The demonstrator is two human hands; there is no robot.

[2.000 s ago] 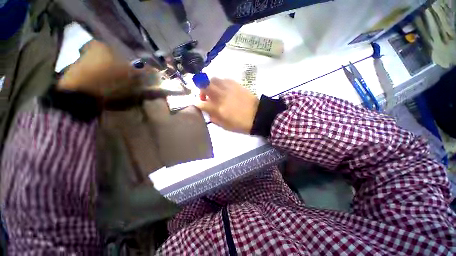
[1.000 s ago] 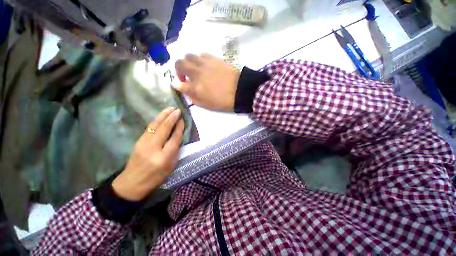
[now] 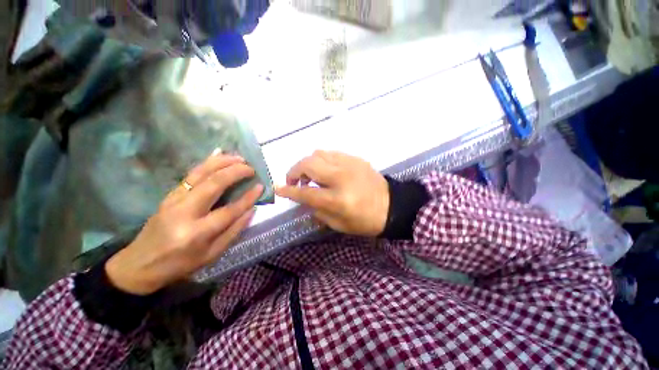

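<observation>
The mottled green fabric (image 3: 123,152) lies over the left of the white table, its edge near the middle front. My left hand (image 3: 188,220) lies on it with fingers spread, pressing it flat near its front corner; a ring is on one finger. My right hand (image 3: 343,191) is at the corner of the fabric, thumb and fingertips close together; whether they pinch the edge cannot be told. The blue knob (image 3: 230,50) of the sewing machine is above the fabric, at the upper left. The needle area is blurred.
A loose care label (image 3: 334,70) lies behind my right hand. The label bundle (image 3: 350,11) is at the top edge. Blue thread snips (image 3: 508,97) lie at right beside a grey cloth strip (image 3: 537,79). The measuring tape strip (image 3: 462,152) runs along the table's front edge.
My right hand has moved down from beside the blue knob to the fabric's front corner. My left hand has shifted slightly left, still on the fabric. The view has shifted too.
</observation>
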